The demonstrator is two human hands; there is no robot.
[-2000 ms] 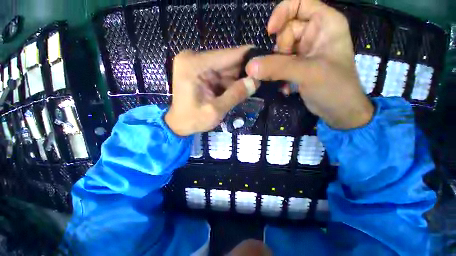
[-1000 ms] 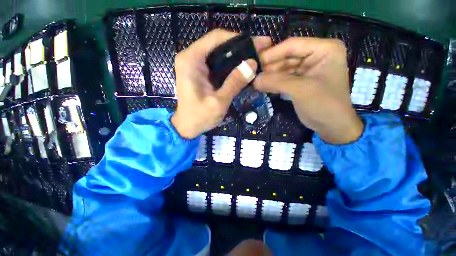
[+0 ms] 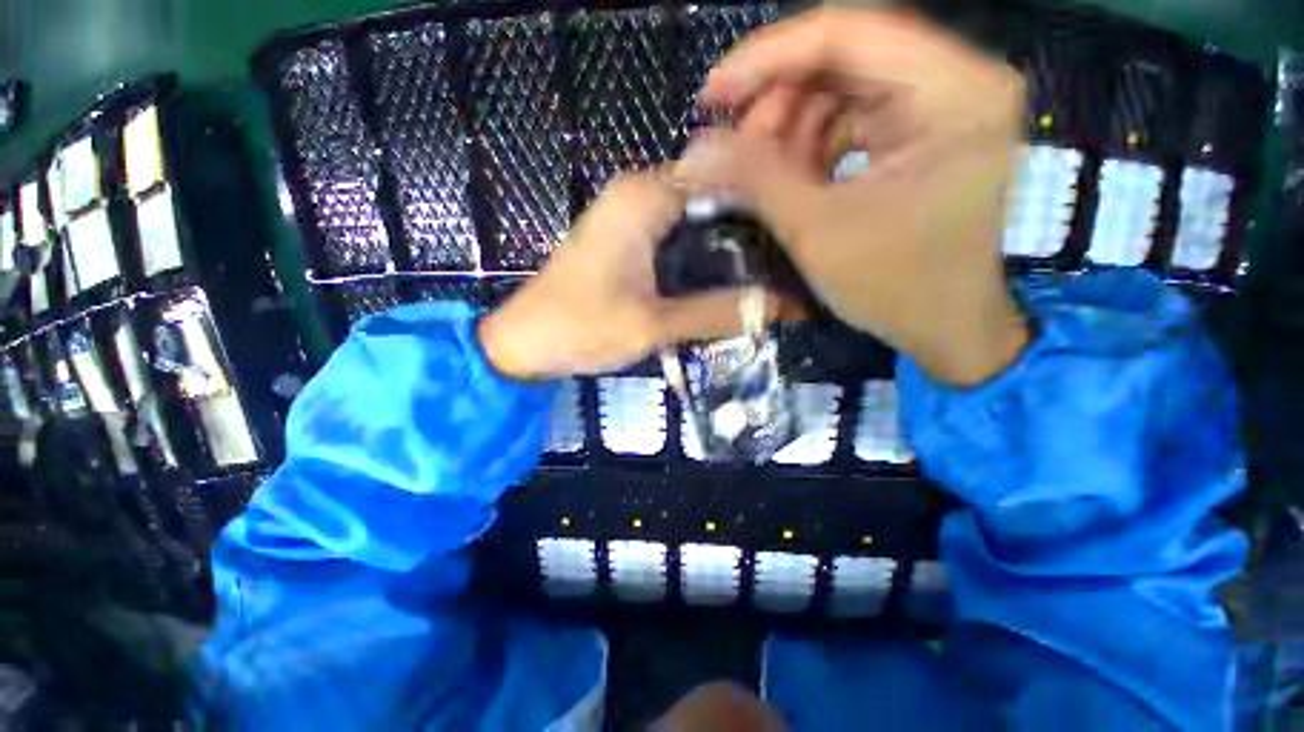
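A black handset housing [image 3: 701,258] is held above the near tray, mostly covered by my hands. My left hand [image 3: 608,279] grips it from the left, thumb under its lower edge. My right hand [image 3: 872,186] is over its upper right side, fingers bent and blurred; whether they hold a small part cannot be told. A board [image 3: 737,393] with a silvery, glossy face and a round white spot hangs below the housing, over the white pads. How it joins the housing is hidden.
The near black blister tray [image 3: 472,272] has textured pockets and rows of white pads [image 3: 711,572]. A second black tray at the left holds cream-white rectangles [image 3: 89,255]. Green surface [image 3: 215,36] shows behind the trays.
The housing has turned and its flat black back no longer shows. The hanging board has moved down and shows a brighter face. My right hand has moved up and over the housing.
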